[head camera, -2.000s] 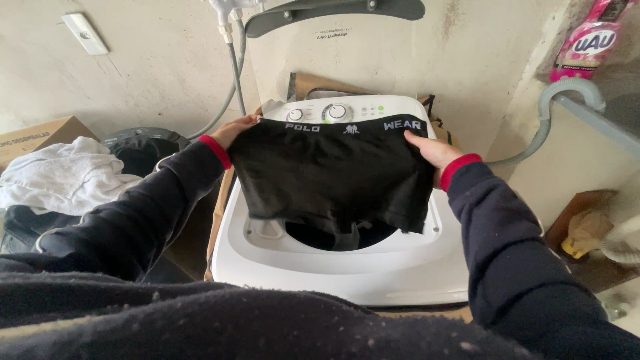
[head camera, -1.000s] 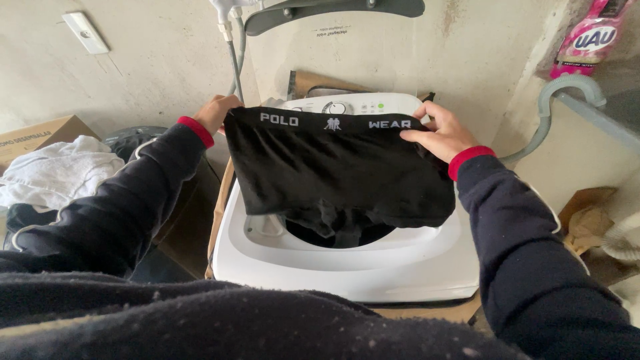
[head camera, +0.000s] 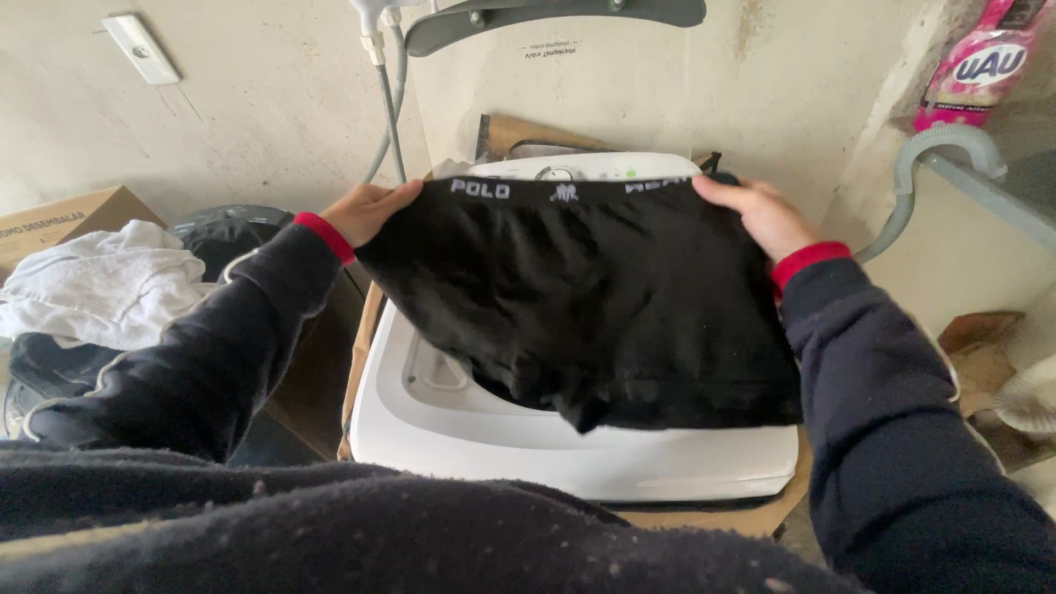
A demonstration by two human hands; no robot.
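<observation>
A pair of black boxer briefs (head camera: pixel 577 297) hangs spread between my hands, its lettered waistband uppermost. My left hand (head camera: pixel 378 213) pinches the left end of the waistband between thumb and fingers. At the other end, my right hand (head camera: pixel 763 216) grips the band with the thumb on the near side. Behind and below the cloth stands a white top-loading washing machine (head camera: pixel 528 462), its glass lid raised. The garment hides most of the drum opening and part of the control panel.
White cloth (head camera: pixel 107 280) lies piled at the left, beside a cardboard box (head camera: pixel 74 223) and dark clothes (head camera: pixel 58 367). Grey hoses (head camera: pixel 394 107) run down the wall behind the washer. At the right are a bent grey drain hose (head camera: pixel 903 177) and a pink product pouch (head camera: pixel 978 70).
The boxer briefs, held by both hands throughout, now look larger in view and cover more of the washer. The hands have spread somewhat farther apart.
</observation>
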